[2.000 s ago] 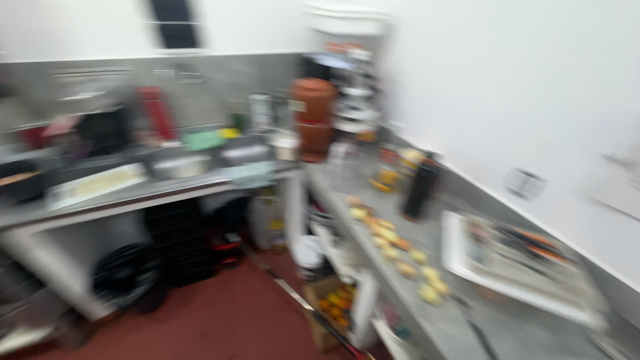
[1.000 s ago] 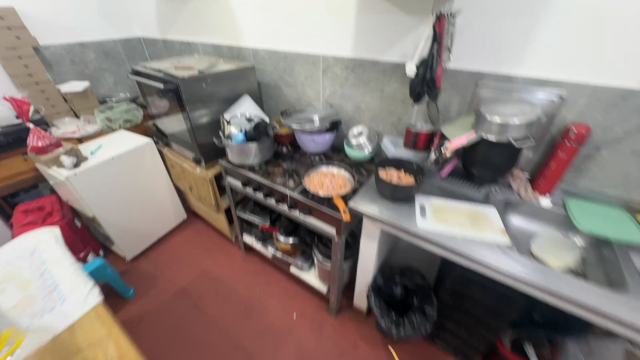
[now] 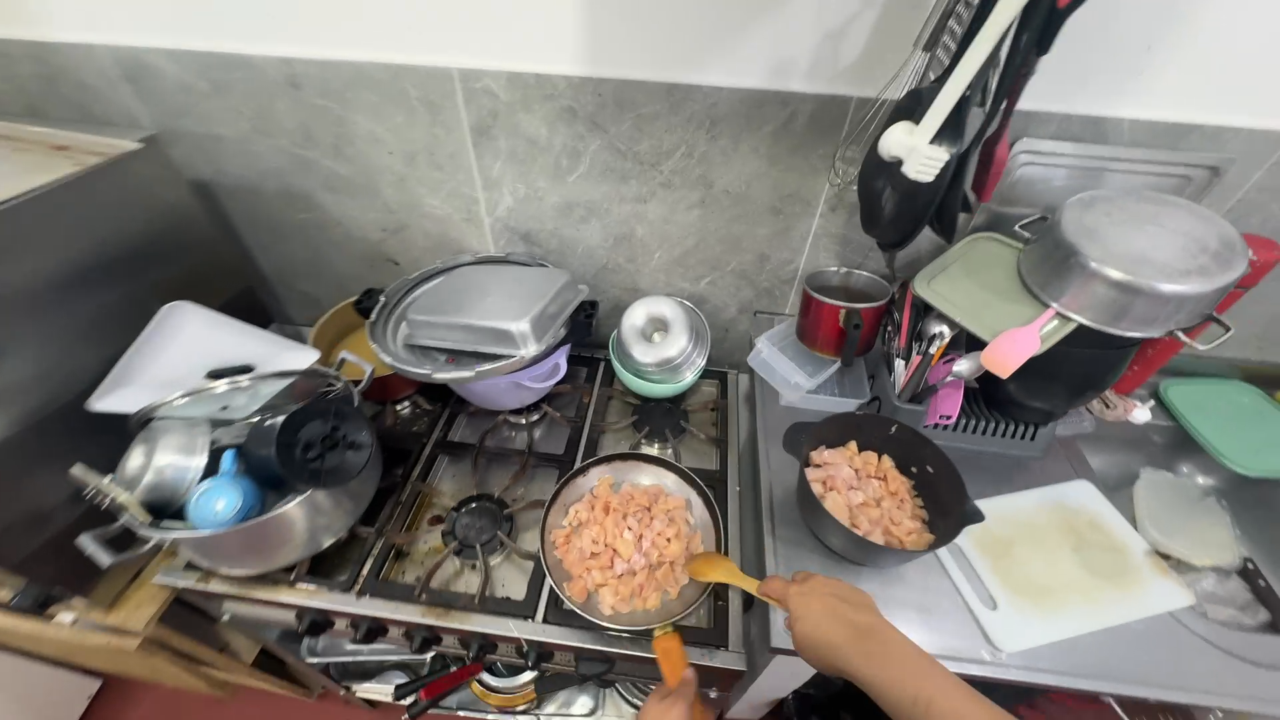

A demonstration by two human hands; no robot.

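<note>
Diced raw meat (image 3: 628, 545) fills a frying pan (image 3: 700, 488) on the front right burner of the gas stove. At the bottom edge, my left hand (image 3: 672, 697) grips the pan's orange handle (image 3: 669, 655); only part of this hand shows. My right hand (image 3: 825, 618) holds a wooden spoon (image 3: 725, 572), its bowl at the right side of the meat. On the steel counter to the right, a black pot (image 3: 850, 535) contains more diced meat (image 3: 870, 495).
A large steel pot (image 3: 270, 540) heaped with cookware stands at the stove's left. Bowls and pans (image 3: 490, 310) sit on the back burners. A white cutting board (image 3: 1070, 560) lies right of the black pot, near a dish rack (image 3: 985, 435). Utensils (image 3: 925, 150) hang above.
The view has swung to the stove and come closer. Both my hands are now in sight, one on the frying pan's handle and one holding a wooden spoon; neither showed before.
</note>
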